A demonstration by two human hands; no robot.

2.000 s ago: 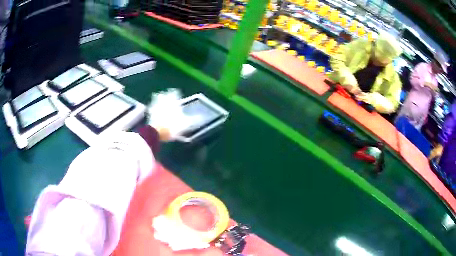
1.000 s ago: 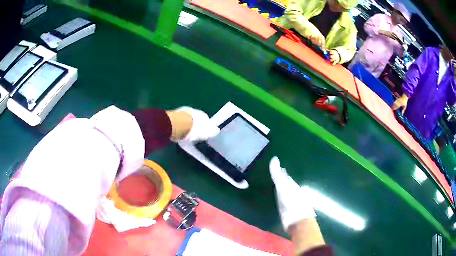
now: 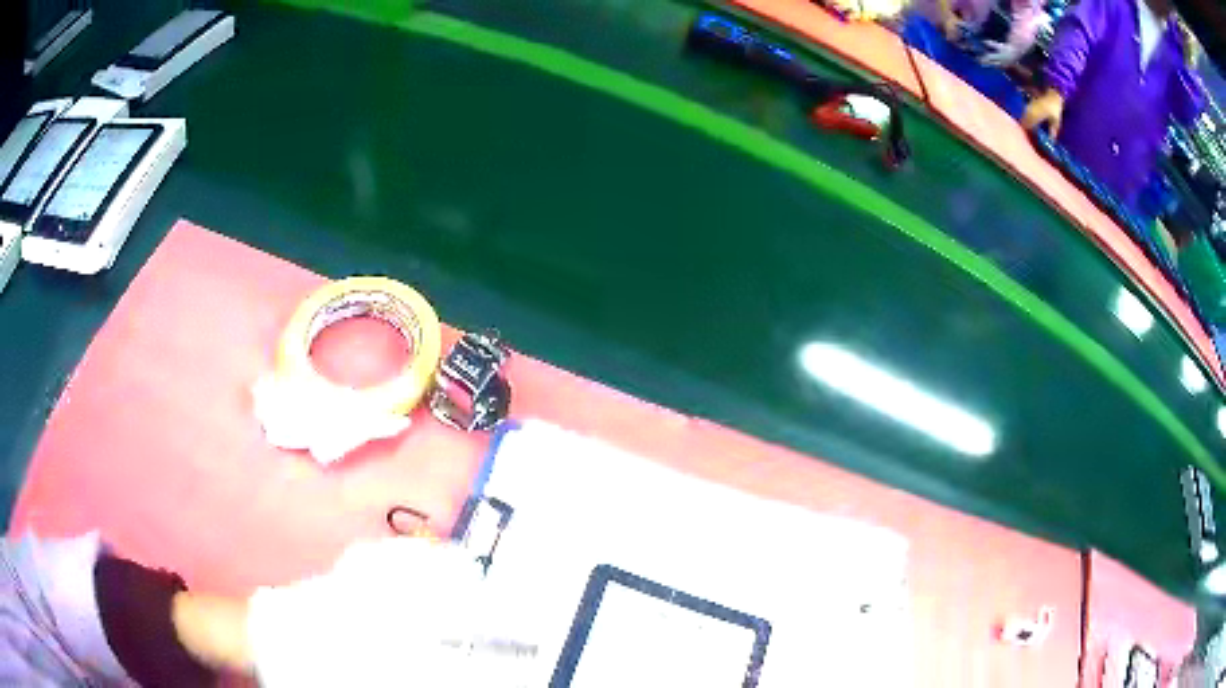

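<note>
A black-framed e-reader (image 3: 668,632) lies over white sheets (image 3: 807,551) at the bottom centre, its lower part cut off by the picture's edge. The sheets are on a clipboard with a blue edge and a dark metal clip (image 3: 481,532). My left hand (image 3: 363,621), in a white glove, is at the bottom left of the e-reader. Its fingers blend into the bright white, so whether they touch or hold anything cannot be told. My right hand is not in view.
A yellow tape roll (image 3: 360,347), white crumpled tissue (image 3: 330,423), tally counter (image 3: 472,382) and dark hook (image 3: 407,518) are on the red-orange mat (image 3: 161,403). E-readers in white trays (image 3: 105,195) stand upper left. A small white device (image 3: 1029,628) is right. A person in purple (image 3: 1123,94) is across.
The view has shifted down to the clipboard. The e-reader, earlier carried by my left hand over the green surface, is now over the sheets. My right hand has left the picture.
</note>
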